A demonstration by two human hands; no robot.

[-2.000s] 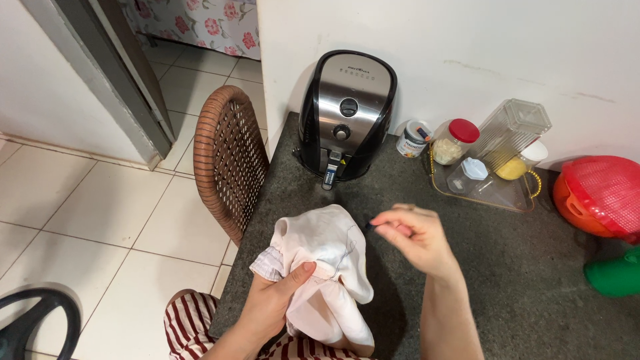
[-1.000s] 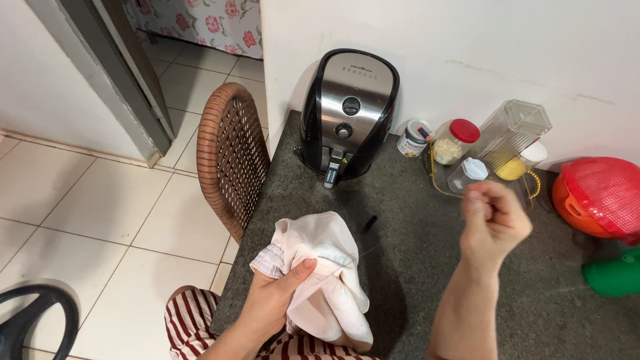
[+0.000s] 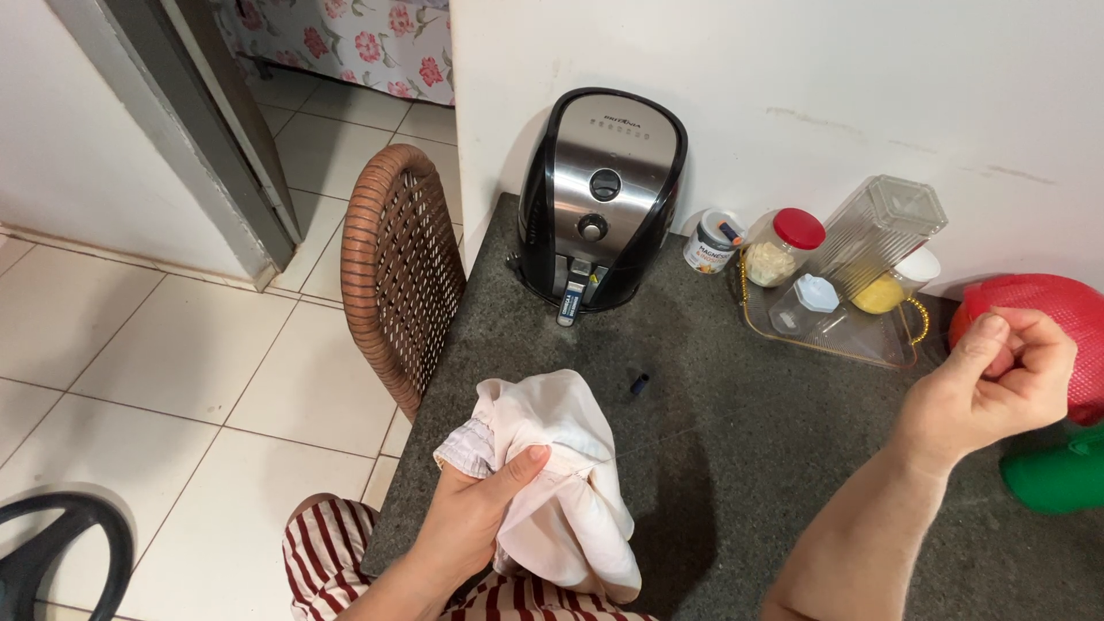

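Note:
A bunched white cloth garment (image 3: 573,483) with a gathered elastic edge is gripped by my left hand (image 3: 483,500), thumb on top, above the near edge of the dark stone counter. My right hand (image 3: 1005,379) is raised at the right, in front of the red bowl, with thumb and index finger pinched together; a thread or needle between them cannot be made out. A small dark cylindrical cap (image 3: 639,384) lies on the counter just beyond the cloth. A faint thin line, perhaps a thread, runs from the cloth toward the right.
A black and silver air fryer (image 3: 604,198) stands at the wall. Right of it are a white tub (image 3: 714,241), a gold-handled tray (image 3: 828,349) with jars, a red mesh-covered bowl (image 3: 1044,302) and a green container (image 3: 1052,474). A wicker chair (image 3: 401,267) adjoins the counter's left edge.
My right hand has moved away from the cloth, to the right, its fingertips still together. The dark cap, beside those fingers two seconds ago, now lies apart from them. My left hand has hardly moved.

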